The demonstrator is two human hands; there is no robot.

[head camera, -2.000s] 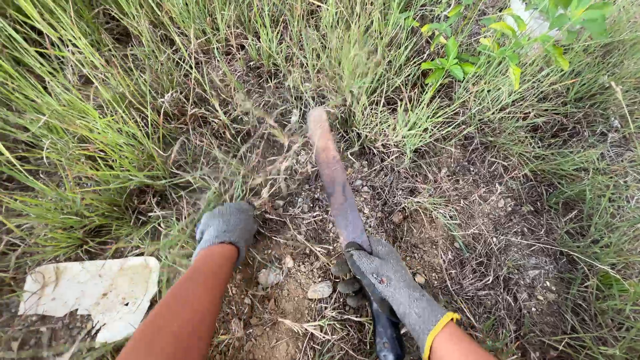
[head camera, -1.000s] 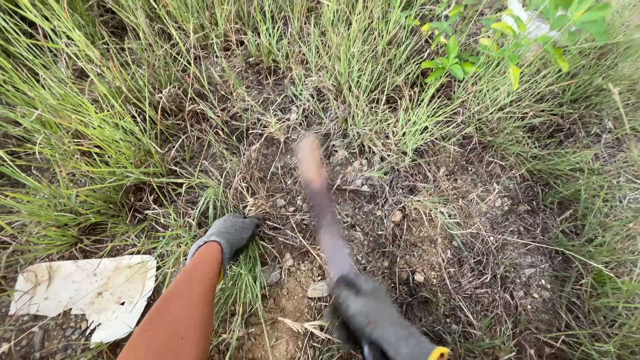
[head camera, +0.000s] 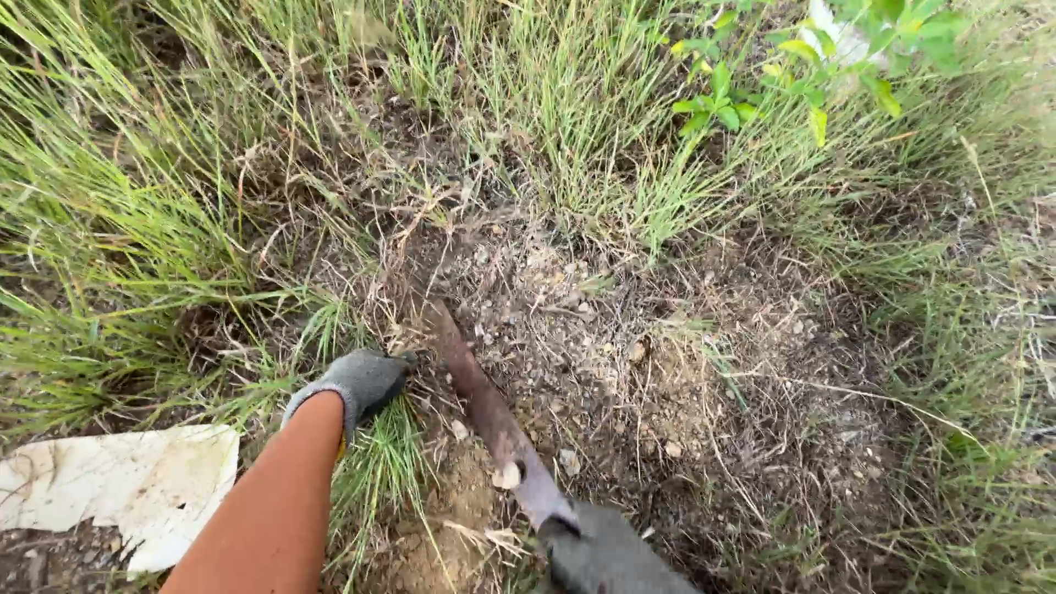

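My left hand (head camera: 359, 384), in a grey knit glove, is closed on a tuft of green grass (head camera: 386, 454) that hangs below it near the ground. My right hand (head camera: 606, 549), gloved too, grips a long blade, likely a machete (head camera: 495, 421), at the lower middle of the view. The rusty, soil-stained blade points up and left, and its far end lies against dry roots and soil just right of my left hand. The handle is hidden by the glove and the frame's edge.
Tall grass (head camera: 107, 247) stands at the left and along the top. A torn whitish sheet (head camera: 148, 478) lies lower left. Small stones (head camera: 569, 462) dot the soil. A leafy green plant (head camera: 722, 103) grows upper right, beside something white (head camera: 841, 37).
The blade has swung left and down, from pointing near the upper middle to beside my left hand. Green grass now hangs under my left hand, which stays low at the left.
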